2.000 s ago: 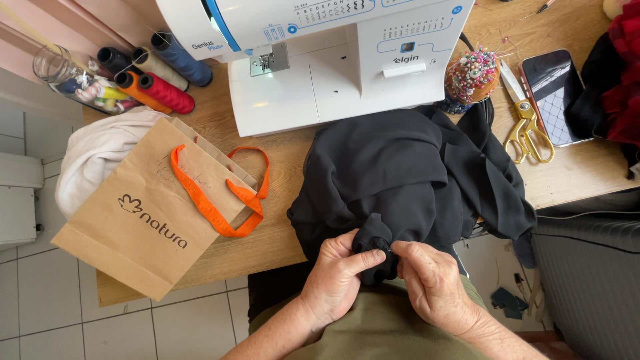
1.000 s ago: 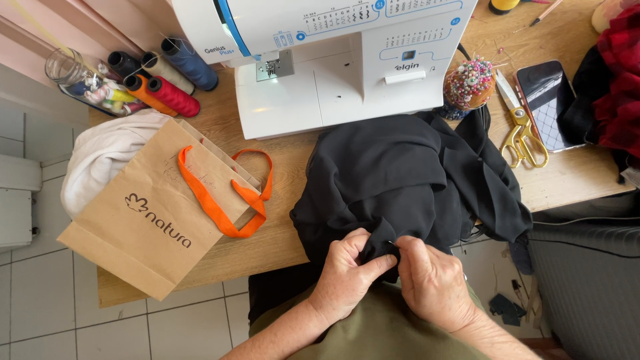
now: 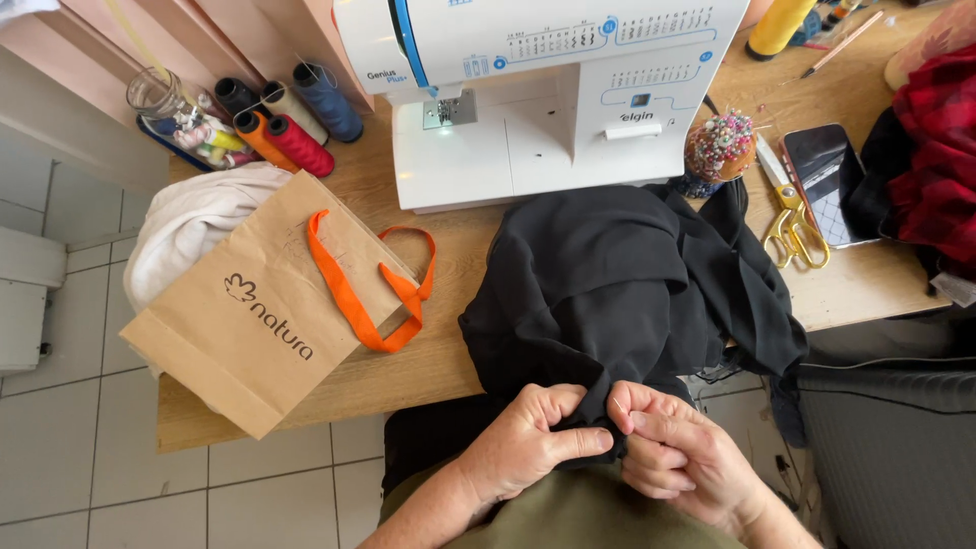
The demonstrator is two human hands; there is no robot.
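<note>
Black fabric (image 3: 602,267) lies bunched over the front edge of the table, below the sewing machine. My left hand (image 3: 534,438) pinches a fold of it between thumb and fingers at the lower end. Close beside it on the right, my right hand (image 3: 679,450) holds a thin sewing needle (image 3: 618,406) between thumb and forefinger, with its other fingers curled against the cloth. Whether a thread runs from the needle cannot be made out.
A white Elgin sewing machine (image 3: 549,152) stands behind the fabric. Left are a paper bag (image 3: 229,335), white cloth (image 3: 191,213) and thread spools (image 3: 299,145). Right are a pincushion (image 3: 720,145), gold-handled scissors (image 3: 791,206), a phone (image 3: 823,183) and red-black cloth (image 3: 938,152).
My right thumb and forefinger now show a needle that was not distinct before. Both hands remain at the lower end of the black fabric.
</note>
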